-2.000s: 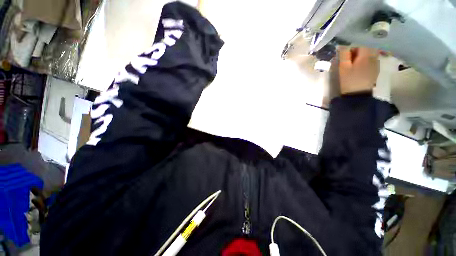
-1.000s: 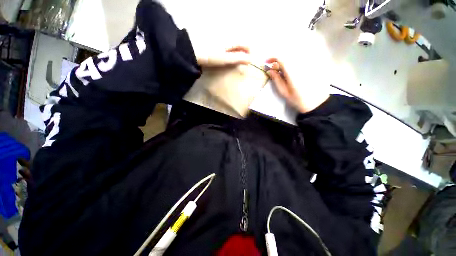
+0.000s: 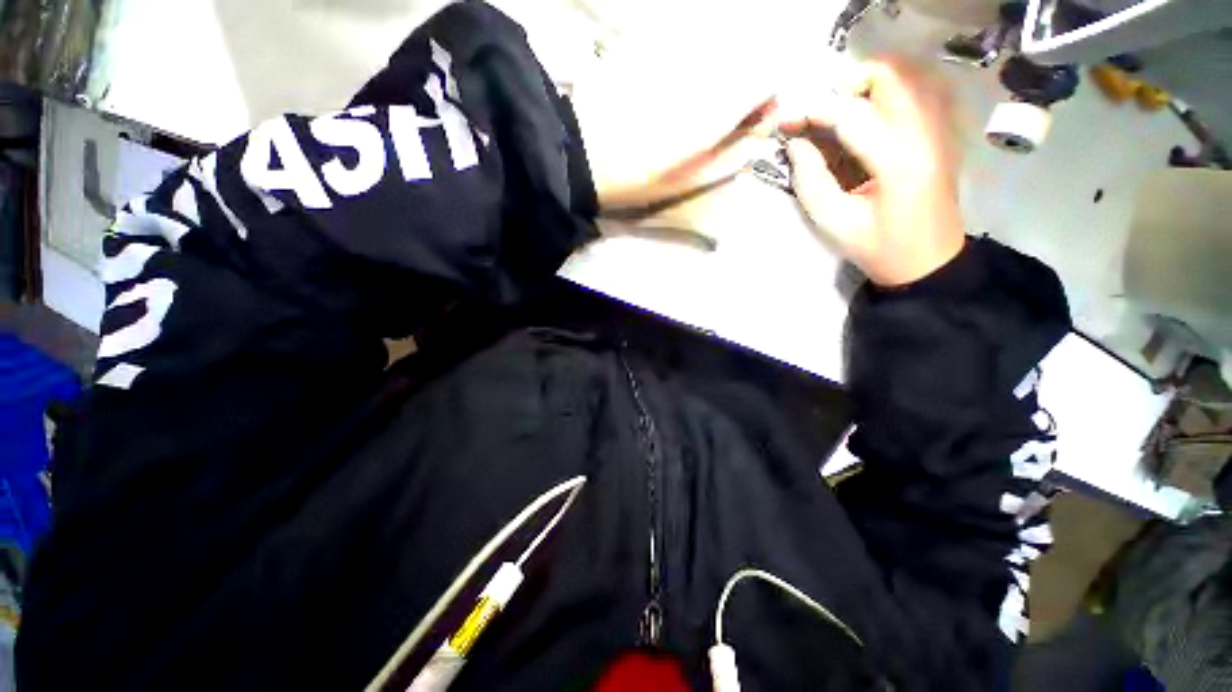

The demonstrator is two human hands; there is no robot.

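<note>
My left hand (image 3: pixel 689 169) reaches in from the left over the glossy white table; it is blurred, and what its fingertips touch is lost in glare. My right hand (image 3: pixel 885 176) is curled, its fingertips close to those of my left hand. A small shiny metal tool (image 3: pixel 770 170), perhaps thread snips, sticks out at the fingers of my right hand. No fabric can be made out between the hands.
A white knob (image 3: pixel 1017 125) and part of the sewing machine (image 3: pixel 1135 30) are at the upper right. Orange-handled scissors (image 3: pixel 1132 87) lie behind. A tan piece (image 3: pixel 1182 243) is at right. The white table (image 3: pixel 703 291) has a dark front edge.
The tan fabric that both hands held near the table's front edge no longer shows. My right hand has moved up and right and curled; a metal tool now shows at its fingers.
</note>
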